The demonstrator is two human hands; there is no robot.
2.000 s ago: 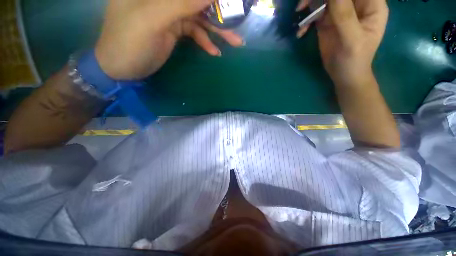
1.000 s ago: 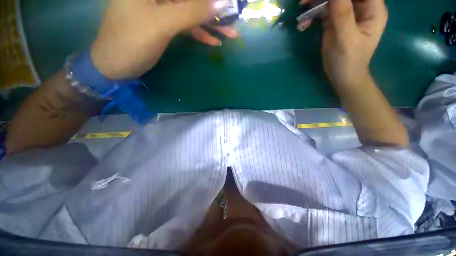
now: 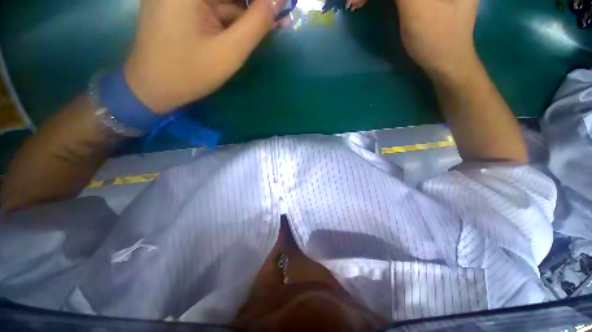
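Note:
My left hand (image 3: pixel 195 48) is at the top left, with a blue wrist strap (image 3: pixel 127 100) and a clear bead bracelet. Its thumb and fingers are closed on a small dark, shiny watch part (image 3: pixel 285 9) at the top edge. The part is mostly hidden and cut off. My right hand (image 3: pixel 436 29) is cut off by the top edge; only its back, wrist and a fingertip show. A small dark thing (image 3: pixel 333 6) shows beside that fingertip, too cut off to identify. Whether the right hand grips anything is hidden.
Both hands are over a glossy green bench surface (image 3: pixel 311 91) with bright reflections. A yellow panel (image 3: pixel 12 110) is at the far left edge. Dark round parts (image 3: pixel 582 11) lie at the top right. Another person's pale sleeve (image 3: pixel 571 136) is at the right, close to my right arm.
Both hands now sit higher in the picture and more cut off. The white block on the left hand's part and the flat thin piece in my right hand have gone out of view.

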